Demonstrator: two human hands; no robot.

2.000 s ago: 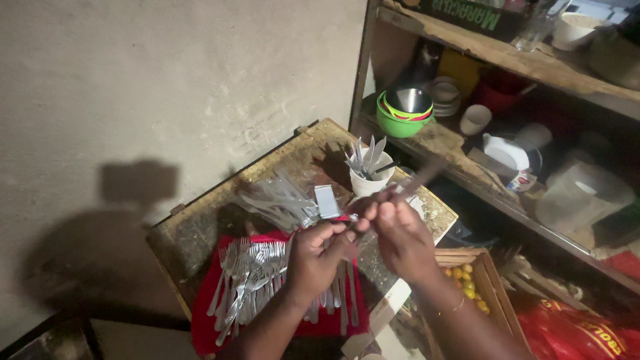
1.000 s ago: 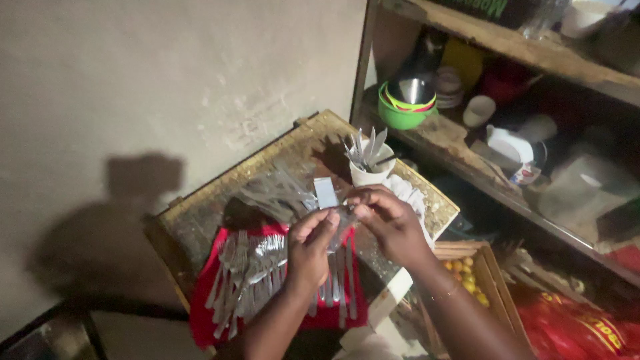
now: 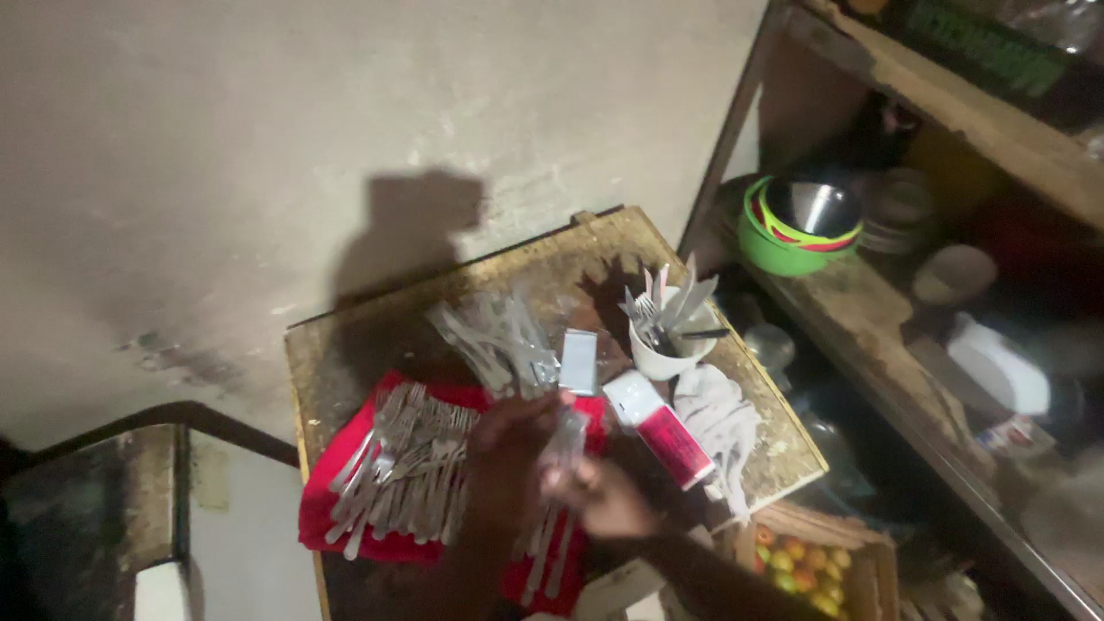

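Note:
Blurred by motion, my left hand point(image 3: 513, 440) is over the red cloth point(image 3: 319, 517), close to a small clear plastic wrapper or bag point(image 3: 565, 442). My right hand point(image 3: 608, 500) has its fingers closed on the lower end of that clear plastic. Many metal forks point(image 3: 405, 466) lie on the cloth left of my hands, and several knives or handles lie below them. Beyond my hands is a pile of cutlery in clear plastic point(image 3: 496, 336), with a small pale box point(image 3: 579, 362) beside it. A white cup point(image 3: 668, 349) holds knives and forks upright.
A red and white box point(image 3: 673, 444) and a crumpled white cloth point(image 3: 716, 414) lie on the wooden table's point(image 3: 776, 448) right side. A wooden crate point(image 3: 880, 561) of tomatoes point(image 3: 802, 565) stands below. Shelves at right hold stacked bowls point(image 3: 798, 233) and containers. The wall borders the table's far side.
Earlier a dark, thin item was at my right hand; now clear plastic is between my hands. The red and white box now shows beside them. The view has shifted.

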